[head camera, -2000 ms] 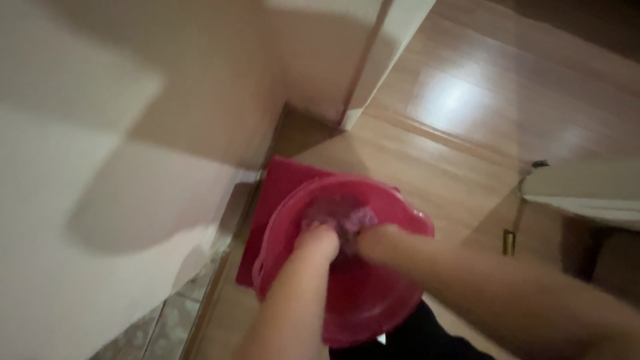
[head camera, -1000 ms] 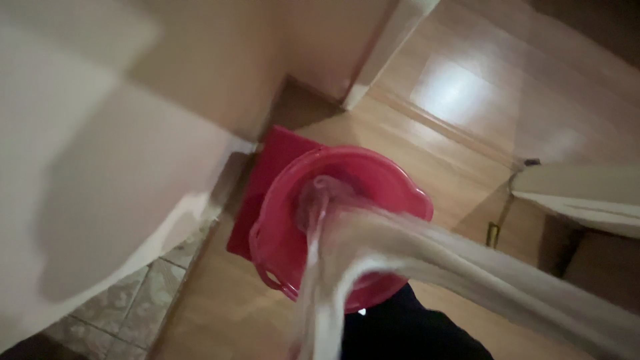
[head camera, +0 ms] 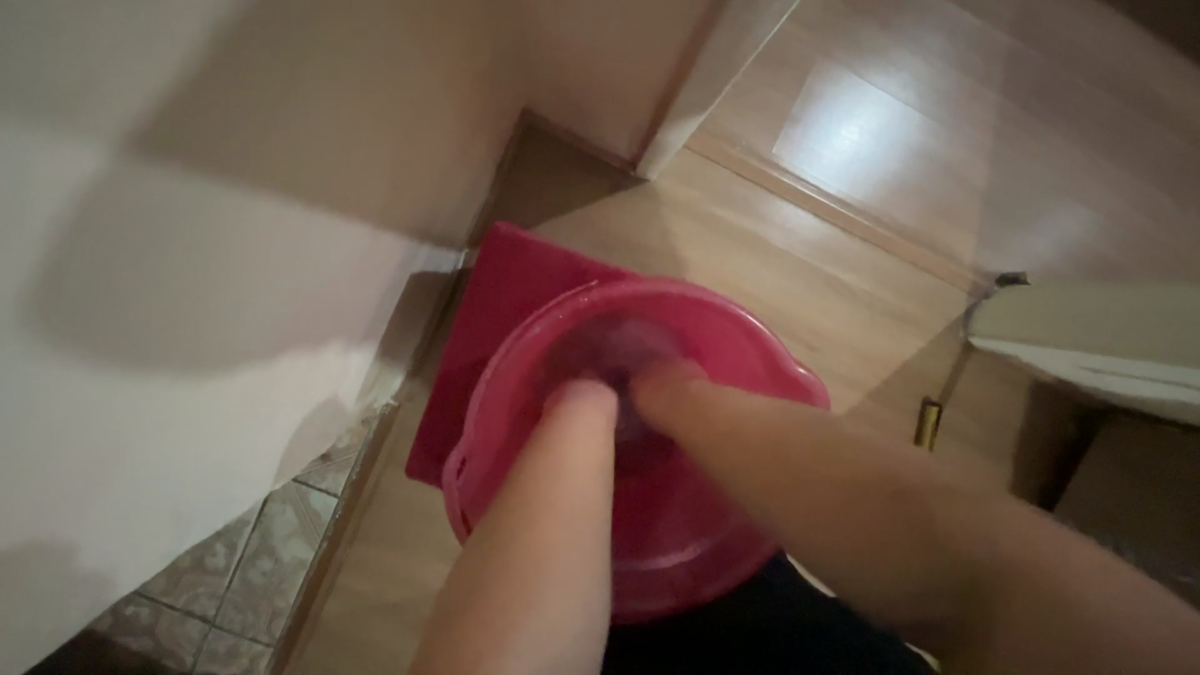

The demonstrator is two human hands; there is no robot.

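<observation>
A pink plastic bucket stands on the floor, partly over a flat red square piece whose material is unclear. Both forearms reach down into the bucket. My left hand is low inside it, near the middle, with the fingers out of sight. Close beside it on the right, my right hand also reaches down, blurred. Between and beyond the hands lies a dark purplish, blurred mass, perhaps wet cloth or water; which of these cannot be told. What the fingers hold is hidden.
A pale wall runs along the left, with patterned tiles at its foot. A door frame edge rises beyond the bucket. At the right are a white door-like panel and a small brass-coloured fitting. Dark clothing shows below the bucket.
One second ago both arms were strongly blurred over the bucket, in fast motion. Now they are steadier, with the hands down in the bucket. The bucket and red piece stand as before.
</observation>
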